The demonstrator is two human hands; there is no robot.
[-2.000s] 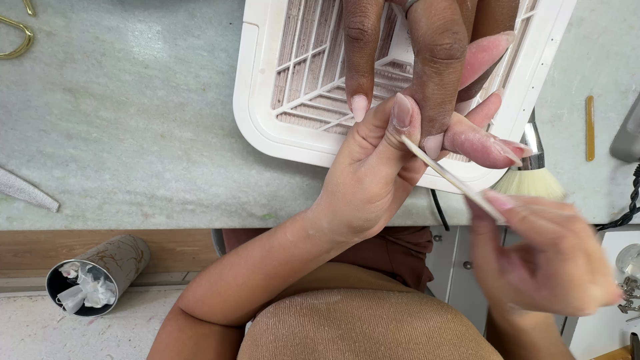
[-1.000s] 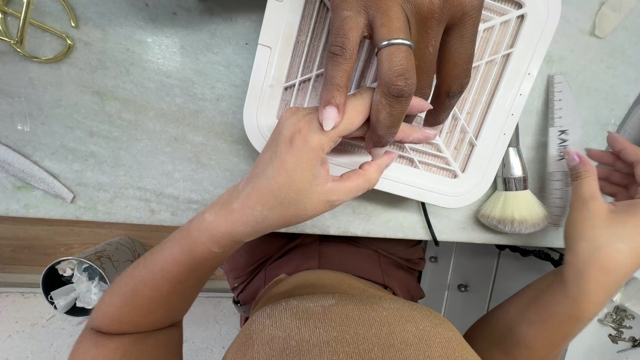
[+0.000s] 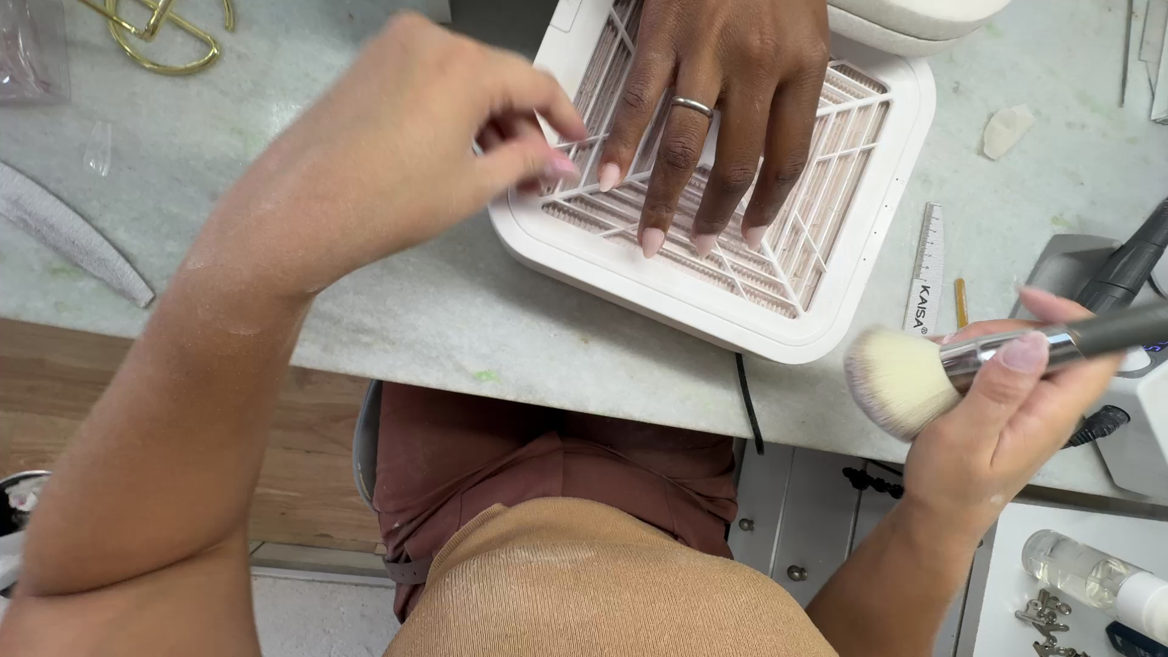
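Observation:
My right hand [image 3: 1013, 401] grips the metal ferrule and dark handle of a soft dust brush [image 3: 903, 383], its cream bristles pointing left over the table edge. Raised at the left of the white nail dust collector [image 3: 849, 319], my left hand [image 3: 411, 146] is blurred, with fingers curled; no object shows in it. Another person's hand [image 3: 730, 109], wearing a silver ring [image 3: 692, 106], lies palm down on the collector's grille, fingers spread, with pale pink pointed nails.
A nail file marked Kaisa [image 3: 925, 265] and a small orange stick [image 3: 961, 303] lie right of the collector. Farther right stands a nail drill [image 3: 1127, 260]. A grey curved file [image 3: 68, 233] and gold metal object [image 3: 169, 55] are at left; a clear bottle [image 3: 1086, 570] lies lower right.
My left hand has let go of the other person's fingers and moved up and left. My right hand has picked up the brush, which lay on the table one second ago.

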